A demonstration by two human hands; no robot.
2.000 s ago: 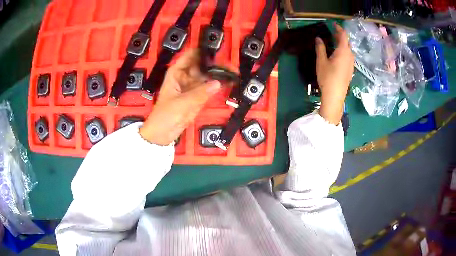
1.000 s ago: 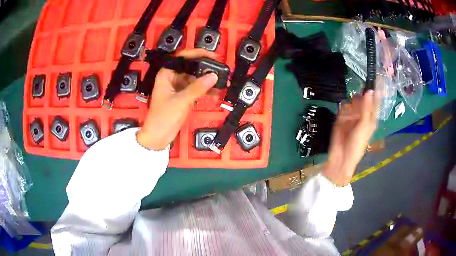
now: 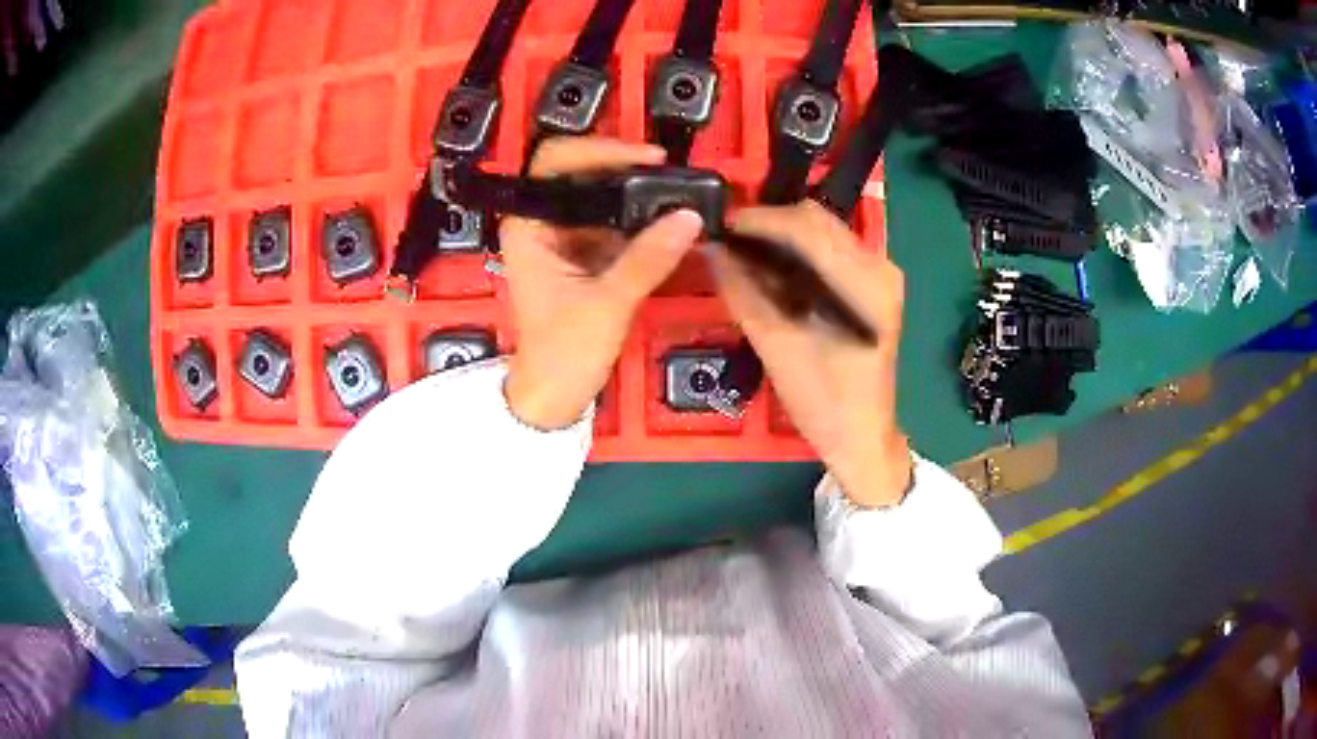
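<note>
My left hand holds a smartwatch body above the red-orange compartment tray. A buckle-end strap runs from the body's left side over my fingers. My right hand holds a hole-end strap, blurred, its end at the body's right side. My fingers hide the joint. Bare watch bodies sit in the lower tray cells. Several finished watches lie lengthwise in the upper part of the tray.
Black strap stacks, some with silvery buckles, lie right of the tray. Clear plastic bags lie at the right and left. The green bench has its edge near me. A patterned sleeve or cloth shows at lower left.
My right hand has come from the strap stacks to the watch body, bringing a long black strap. My left hand still holds the body. The view has shifted, so the tray appears further right.
</note>
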